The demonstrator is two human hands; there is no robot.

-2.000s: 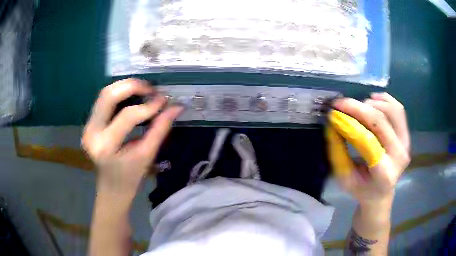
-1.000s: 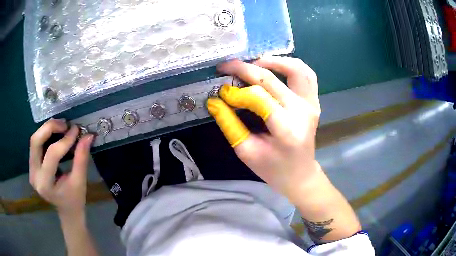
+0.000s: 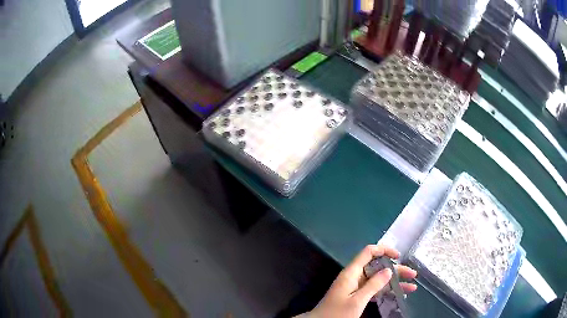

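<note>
My left hand (image 3: 364,282), bare, grips the end of a grey fixture strip (image 3: 390,299) between thumb and fingers at the bottom centre. The rest of the strip is cut off by the frame's lower edge, so its stations cannot be told. Right of the hand, a clear blister tray (image 3: 457,248) lies on a blue board (image 3: 511,282), with round components along its upper and right parts and pale pockets elsewhere. My right hand is out of the picture.
Another clear tray (image 3: 280,133) with dark discs lies at the bench's left edge. A tall tray stack (image 3: 407,102) stands behind, before a dark red rack (image 3: 382,28). A grey box (image 3: 248,37) stands at the back. The floor (image 3: 130,205) has yellow lines.
The view has swung left, bringing the tray stacks and floor into sight. My left hand still holds the strip end. My right hand, with yellow finger cots, has left the picture.
</note>
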